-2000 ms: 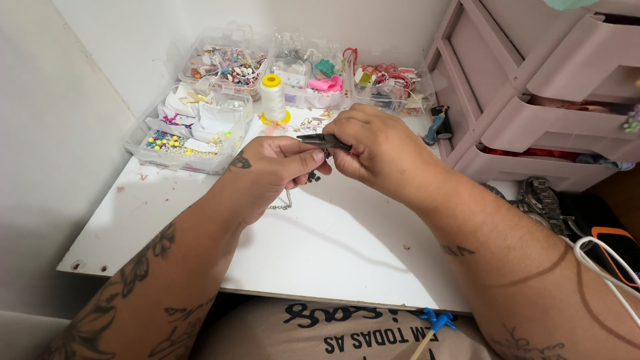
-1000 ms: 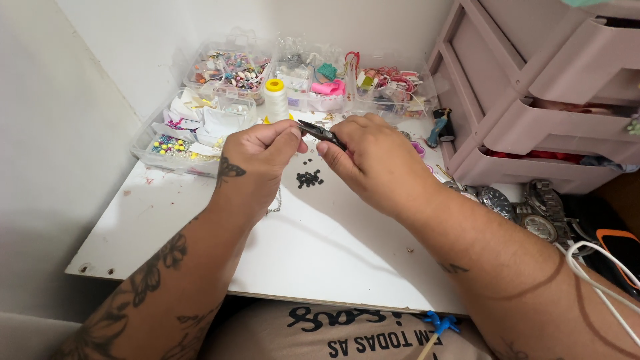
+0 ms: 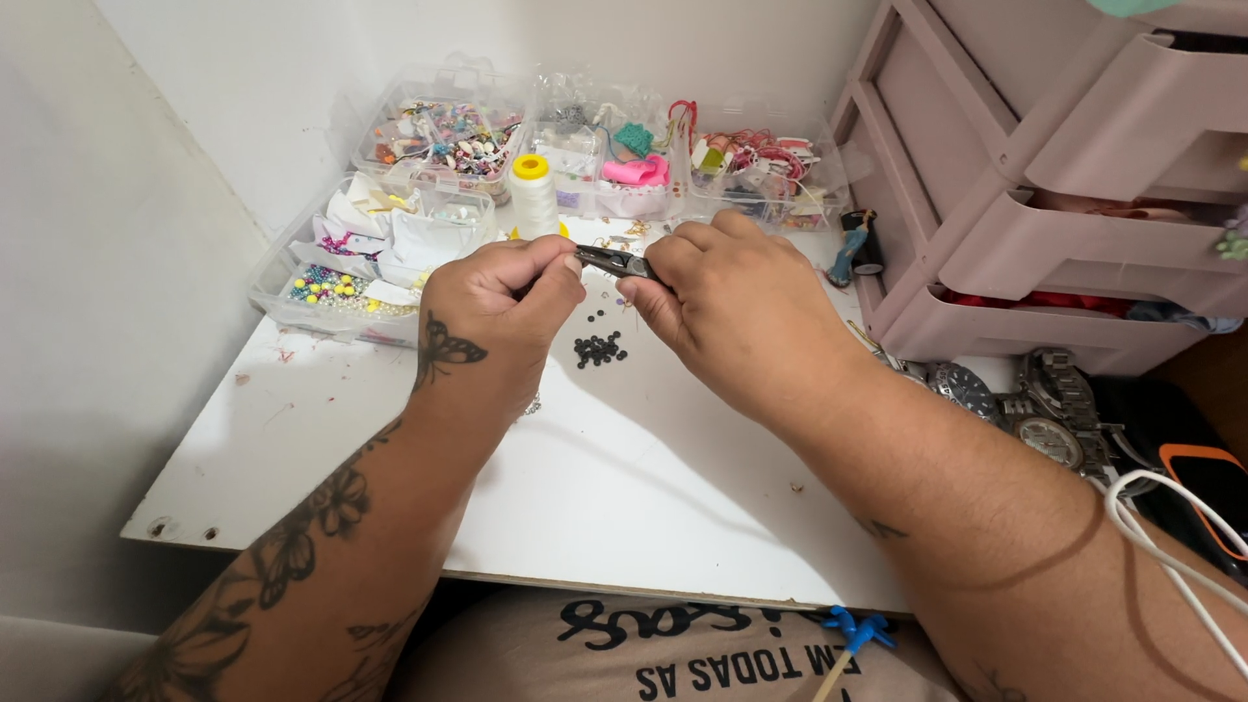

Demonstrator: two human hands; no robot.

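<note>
My right hand (image 3: 746, 307) is closed around small dark jewelry pliers (image 3: 616, 261), whose jaws point left and meet the fingertips of my left hand (image 3: 502, 302). Thumb and index finger of the left hand are pinched at the plier tips; whatever small piece lies between them is too small to tell. A bit of silver chain (image 3: 532, 404) shows just below the left wrist, on the white board. Several small black beads (image 3: 600, 349) lie in a loose pile on the board below the pliers. A spool of white thread (image 3: 533, 198) stands behind the left hand.
Clear plastic boxes of beads (image 3: 292, 310) and craft supplies (image 3: 721, 195) line the back. At the right stand pink plastic drawers (image 3: 1053, 244), with metal wristwatches (image 3: 1048, 439) and a white cable (image 3: 1160, 561) before them. A blue plastic piece on a stick (image 3: 858, 629) lies by the board's front edge.
Two seconds ago the hands were over the black beads; the pile now shows fully below them. The left hand has drawn back to the left, and the plier jaws stay at its fingertips.
</note>
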